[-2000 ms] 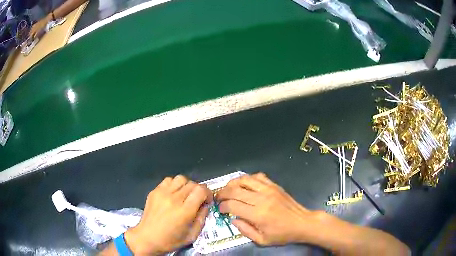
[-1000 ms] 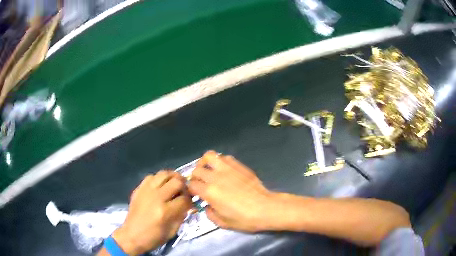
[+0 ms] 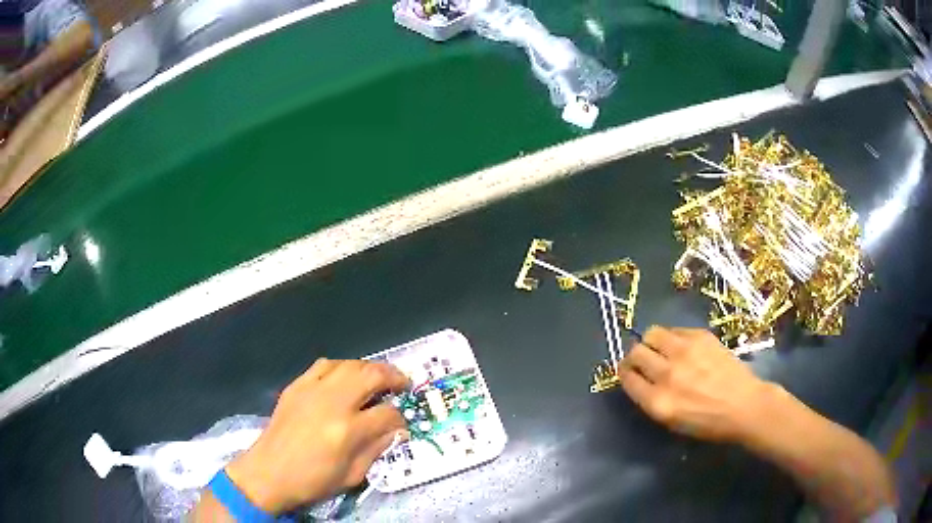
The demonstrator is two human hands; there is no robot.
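Observation:
The open white socket housing (image 3: pixel 488 434) lies on the dark bench at lower centre, with a green circuit board (image 3: pixel 465 393) and small wires inside. My left hand (image 3: pixel 332 429) holds its left side, fingertips over the inside. My right hand (image 3: pixel 690 383) is right of the housing, fingers bent down beside the loose brass contact strips (image 3: pixel 606 381). It covers most of a slim black tool; only a dark tip shows. Whether it grips the tool or a strip is unclear. A white plug (image 3: pixel 100 456) and clear plastic bag (image 3: pixel 194 455) lie left of my left hand.
A large pile of contact strips (image 3: pixel 782 240) sits at the right of the bench. The pale raised edge (image 3: pixel 409 217) borders the green conveyor belt (image 3: pixel 255 153), which carries housings with bagged cords. A grey post (image 3: pixel 818 51) stands at upper right. A person's arm shows at upper left.
My right hand has left the housing and moved right to the loose strips and black tool. My left hand stays at the housing, whose board is now uncovered. Bagged items on the belt have shifted in view.

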